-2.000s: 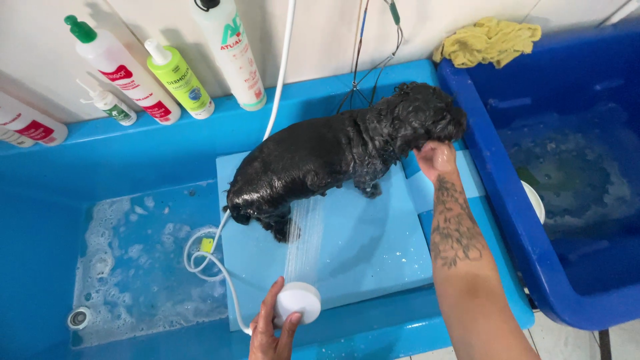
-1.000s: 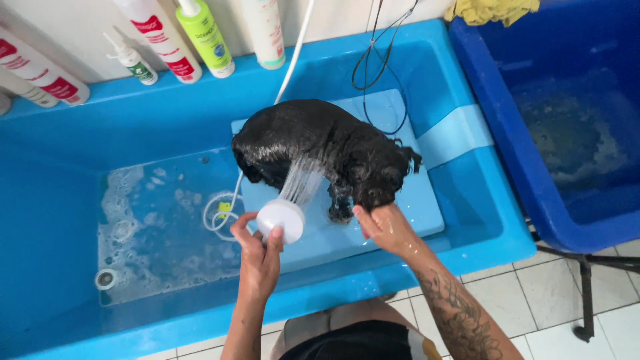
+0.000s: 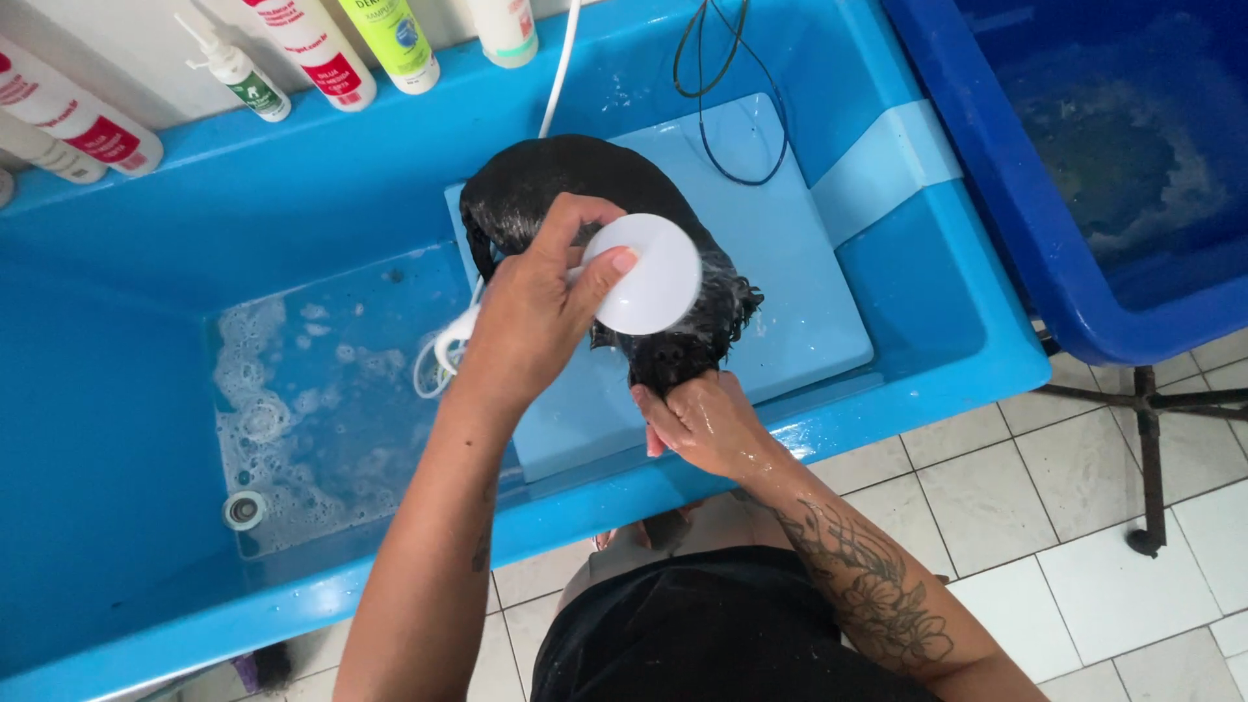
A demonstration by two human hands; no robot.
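Observation:
A wet black dog (image 3: 585,166) stands on a light blue platform (image 3: 809,302) inside a blue tub (image 3: 127,283). My left hand (image 3: 551,292) grips a round white shower head (image 3: 648,273), held over the dog's neck and head, with water coming from its right side. The dog's muzzle points toward me, and my right hand (image 3: 697,414) is closed around its chin. The shower head and my left hand hide part of the dog's body. A white hose (image 3: 562,73) comes down the tub's back wall, and a loop of it lies left of the dog.
Shampoo bottles (image 3: 317,49) and a small nozzle bottle (image 3: 244,83) stand along the back rim. Dark cord loops (image 3: 746,180) hang at the back right. Foamy water and a drain fitting (image 3: 244,510) are at the left. A dark blue basin (image 3: 1082,302) on a metal stand (image 3: 1149,439) adjoins the right.
My left hand has brought the shower head from beside the dog to over its neck and head. The dog's head has turned toward me, with my right hand still at its chin.

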